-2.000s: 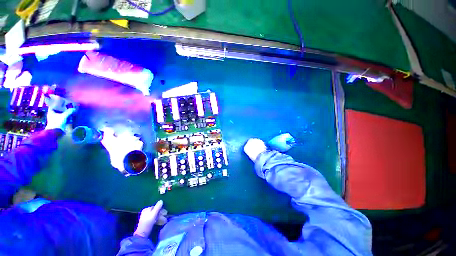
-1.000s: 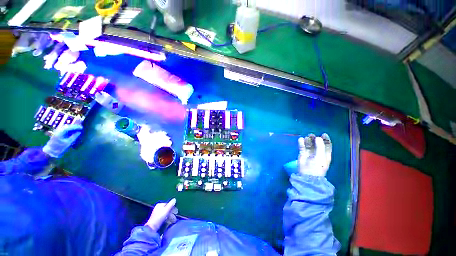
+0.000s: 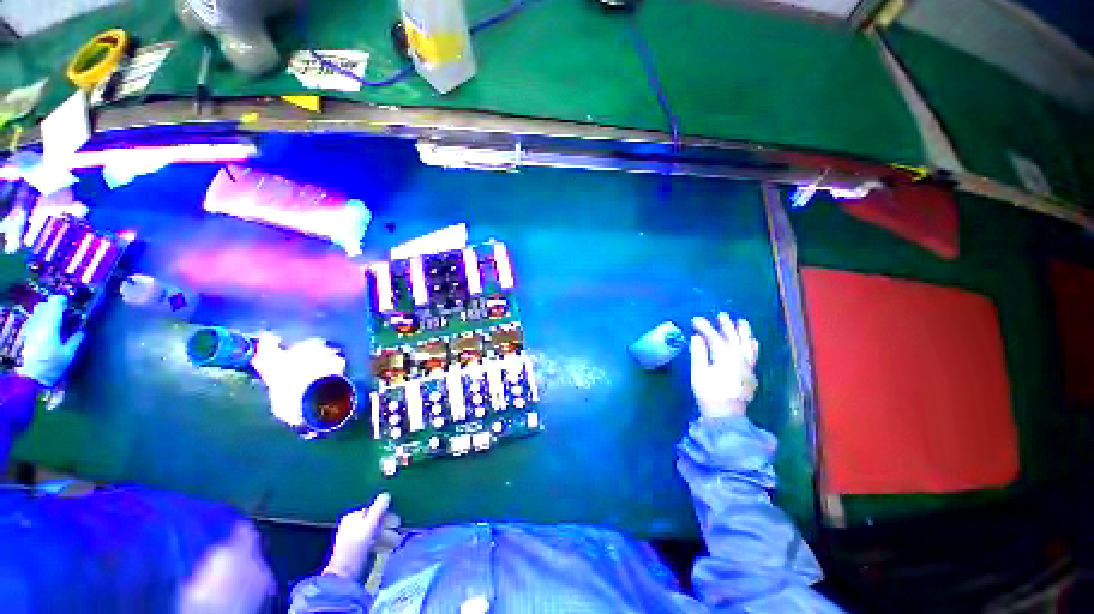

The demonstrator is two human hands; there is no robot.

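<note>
A green circuit board (image 3: 444, 354) crowded with parts lies flat in front of me. Pale heat sinks stand in its upper and lower parts, with orange-brown coils across the middle. My right hand (image 3: 723, 366), in a white glove, is over the bench right of the board, fingers apart. A small blue item (image 3: 656, 345) lies at its fingertips; I cannot tell whether they touch. My left hand (image 3: 360, 536), white-gloved, is at the bench's near edge below the board, one finger pointing up and the others curled. Whether it holds anything is unclear.
A metal mug (image 3: 328, 404) of amber-brown liquid stands left of the board on crumpled white cloth (image 3: 288, 366), beside a greenish-blue jar (image 3: 216, 348). Another person's gloved hand (image 3: 48, 342) is on a second board (image 3: 74, 258). A red mat (image 3: 912, 384) lies right; a wrapped bundle (image 3: 288, 210) lies behind.
My right hand has moved from left of the blue item to its right. A thin stick seen at its fingers one second ago no longer shows. The other person's board has shifted and tilted.
</note>
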